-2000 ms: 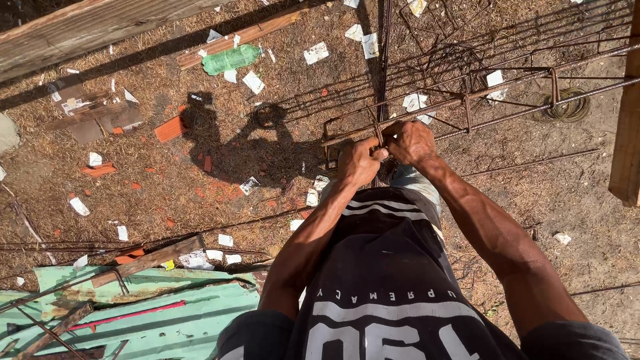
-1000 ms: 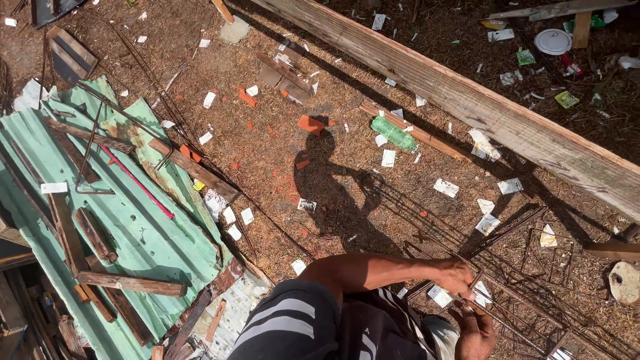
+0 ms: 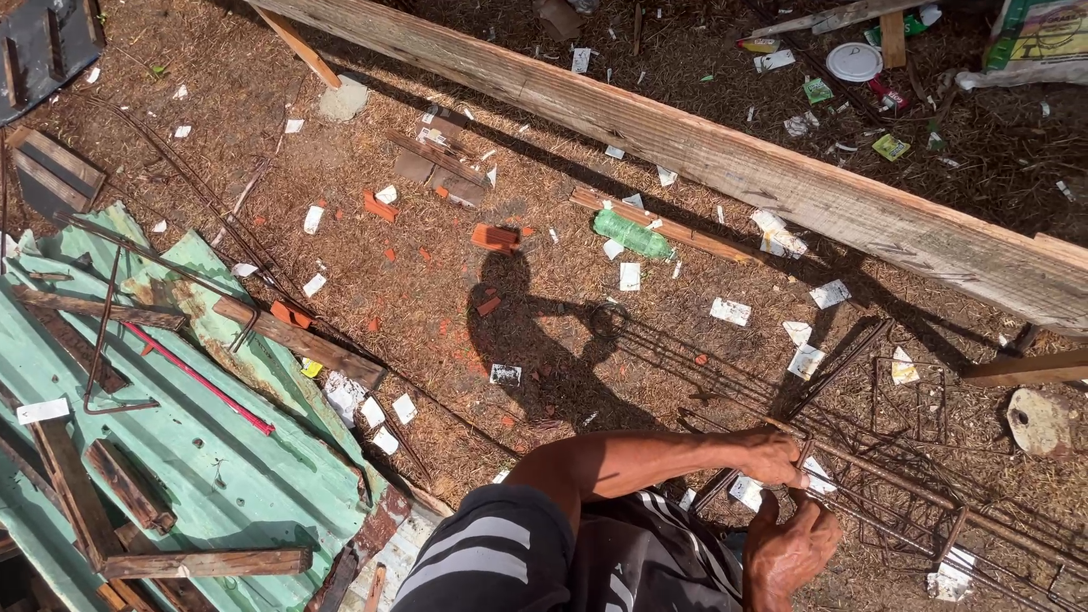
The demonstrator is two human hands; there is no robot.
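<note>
At the lower right, a long cage of rusty steel reinforcing bars (image 3: 903, 486) with square wire stirrups (image 3: 950, 534) runs off the right edge. My left hand (image 3: 769, 457) is at the cage's near end, its fingers closed around the bar and stirrup corner. Just below it, my right hand (image 3: 790, 540) has its fingertips bent up against the same joint, close to the left fingertips. Whether a thin tie wire lies between the fingers is too small to tell.
A wooden plank (image 3: 680, 144) crosses the upper right. Green corrugated metal sheets (image 3: 246, 476) with wood scraps lie at the left. A green plastic bottle (image 3: 631, 234), brick pieces (image 3: 495, 238) and paper scraps litter the ground. A loose bent stirrup (image 3: 104, 340) rests on the sheets.
The view has swung strongly, showing more of the metal sheets and plank. Both hands stay close together at the steel cage; the right hand's fingers now point up at the joint.
</note>
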